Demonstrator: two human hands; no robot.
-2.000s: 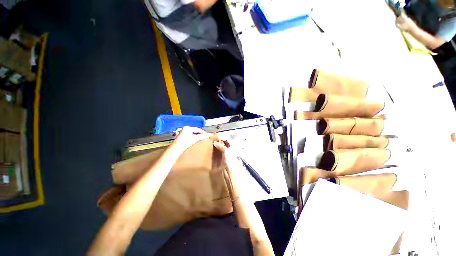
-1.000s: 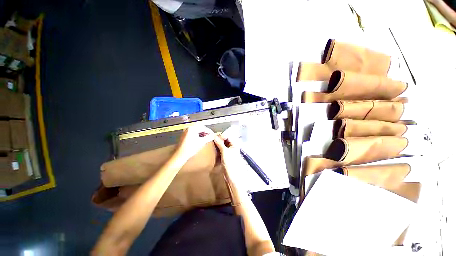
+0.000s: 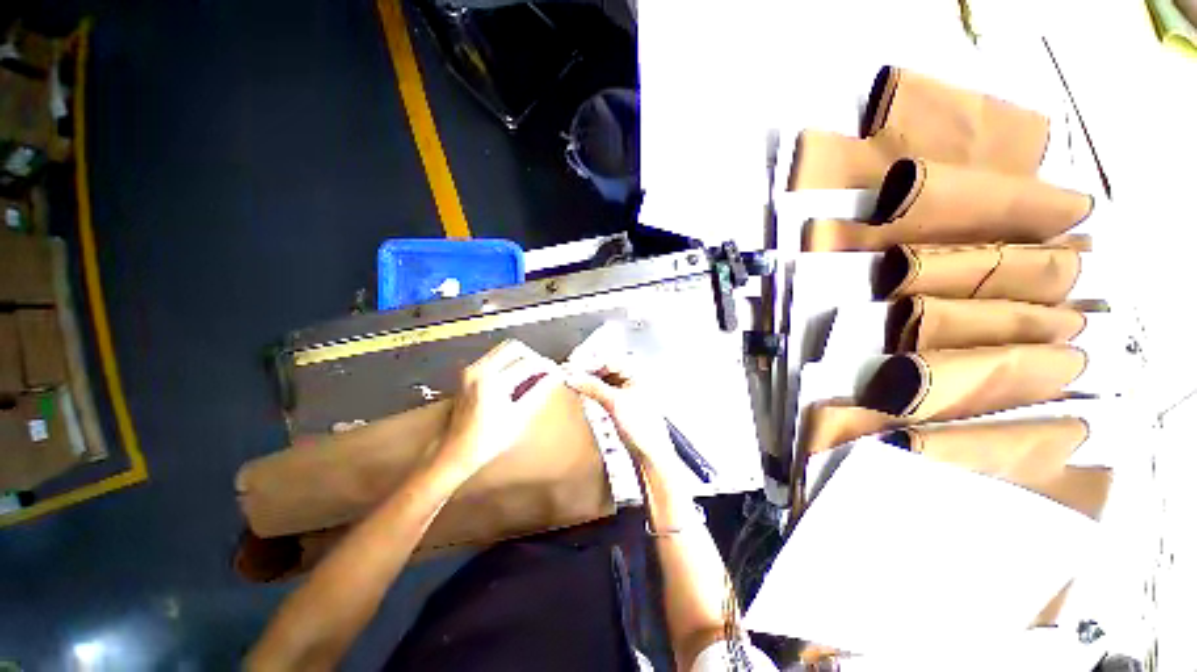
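A large folded brown panel [image 3: 381, 460] lies across the grey work board [image 3: 368, 385] and my lap side, its dark open end at the left. My left hand [image 3: 496, 400] lies over its upper right part, fingertips pinched at the corner; a small dark red thing shows between the fingers. My right hand [image 3: 628, 404] pinches the same corner, fingertips meeting the left ones. What lies between the fingertips is too small to tell. A white strip [image 3: 612, 453] shows along the panel's right edge, below my right hand.
A blue tray [image 3: 450, 272] sits beyond the board's metal rail [image 3: 525, 292]. A black pen [image 3: 689, 450] lies on white paper at the right. Several rolled brown panels [image 3: 991, 269] and a white sheet [image 3: 919, 558] lie on the long table. A dark bin [image 3: 607, 142] stands beyond; cartons [image 3: 37, 348] at far left.
The panel's upper edge has come down towards me, baring more grey board with small white scraps. A white strip now shows at its right edge. The view has shifted; my hands stay together at the corner.
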